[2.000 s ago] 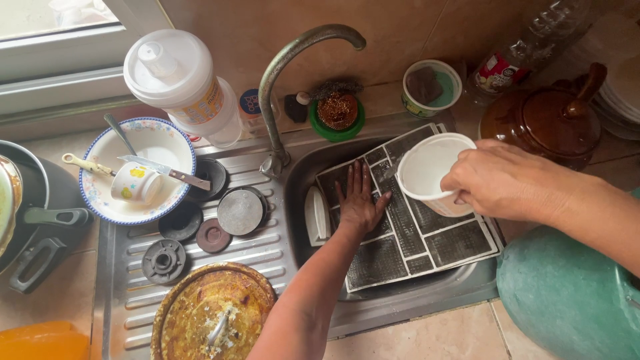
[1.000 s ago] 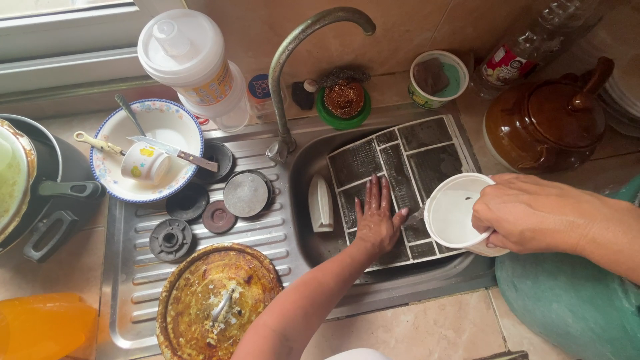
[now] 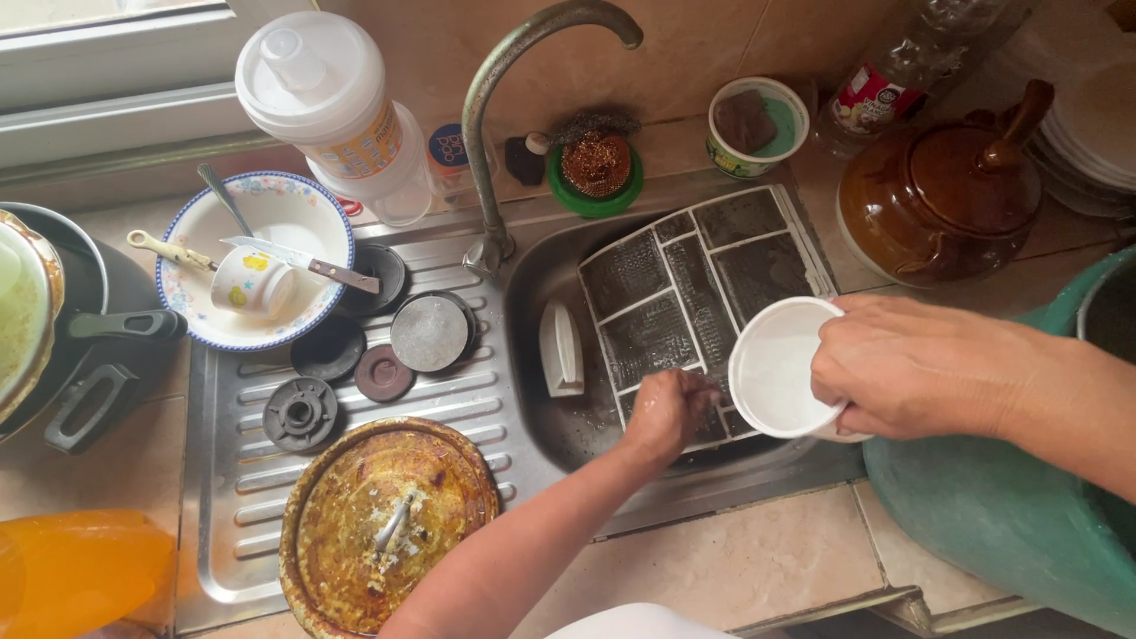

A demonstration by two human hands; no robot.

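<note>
A dark plastic tray with white-edged compartments [image 3: 652,328] leans at a slant in the steel sink [image 3: 532,417]. My left hand [image 3: 670,408] rests at its lower part with the fingers curled in; whether it grips the tray's edge is hidden. My right hand [image 3: 896,364] holds a white plastic tub [image 3: 774,368] by its rim, tipped over the tray's lower right side. A pale boat-shaped piece [image 3: 561,351] lies in the sink left of the tray. Above the sink's left edge curves the faucet [image 3: 484,115].
Burner caps [image 3: 430,333] and a stained round lid [image 3: 386,524] lie on the drainboard beside a bowl [image 3: 257,333] with a cup and knife. Behind the sink sit a copper scourer [image 3: 595,166] and a small tub [image 3: 756,124]. A brown teapot [image 3: 941,195] and green basin [image 3: 941,506] flank the right.
My left hand, spread flat on the tray before, has moved down it and curled its fingers. My right hand still holds the white tub.
</note>
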